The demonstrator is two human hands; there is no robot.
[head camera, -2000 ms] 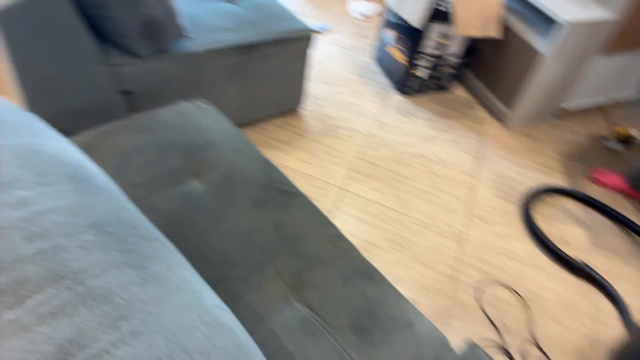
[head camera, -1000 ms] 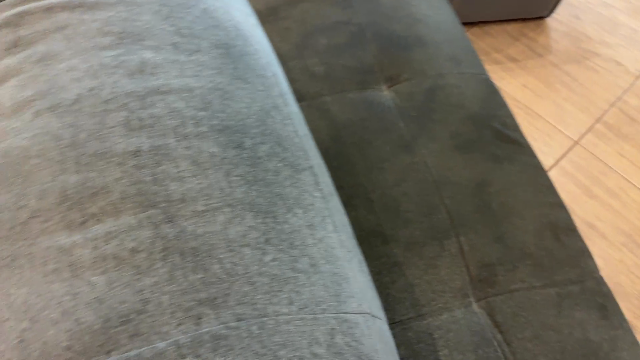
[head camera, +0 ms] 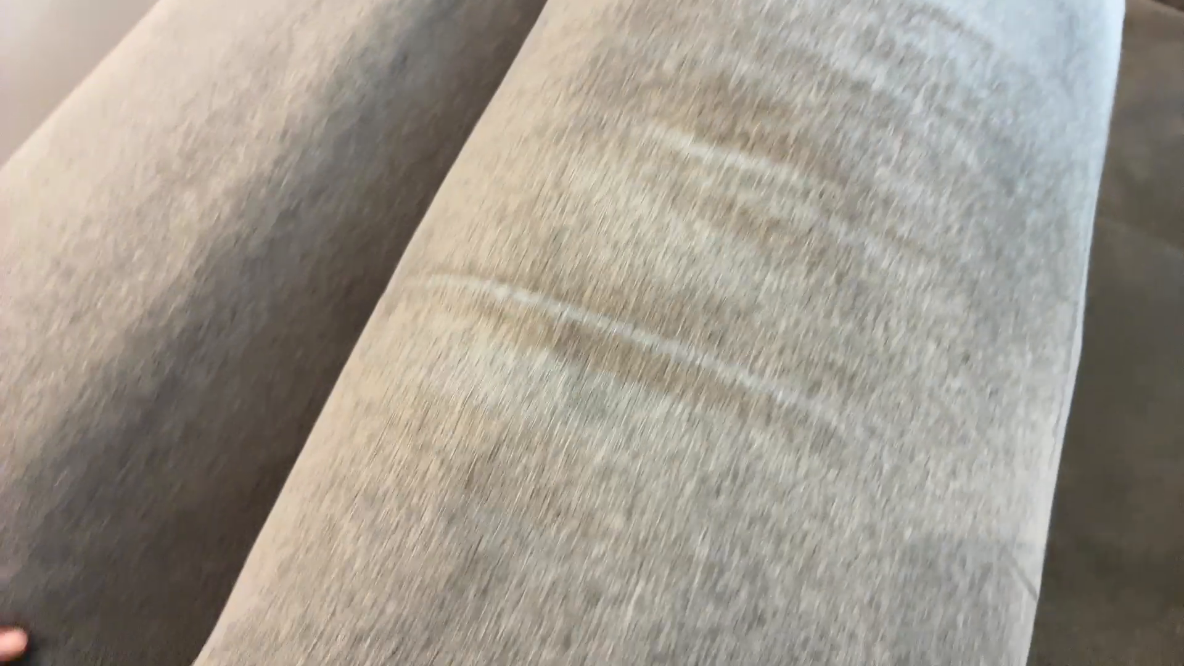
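A long, light grey fabric cushion [head camera: 647,370] fills the middle of the head view, slanting from upper right to lower left, with several creases across its top. To its left, a second grey upholstered part [head camera: 185,277] of the sofa runs alongside, with a dark, shaded strip between the two. At the bottom left edge only a fingertip of my left hand [head camera: 13,645] shows, close to the shaded grey fabric; whether it touches the fabric, and what the rest of the hand does, is hidden. My right hand is outside the picture.
Darker grey-brown upholstery [head camera: 1119,416] lies along the right edge, beyond the light cushion's side. A pale, blurred surface [head camera: 55,55] shows in the top left corner.
The view has swung left and down, from the floor, box and black hose onto the light grey cushion. A fingertip has come into sight at the lower left.
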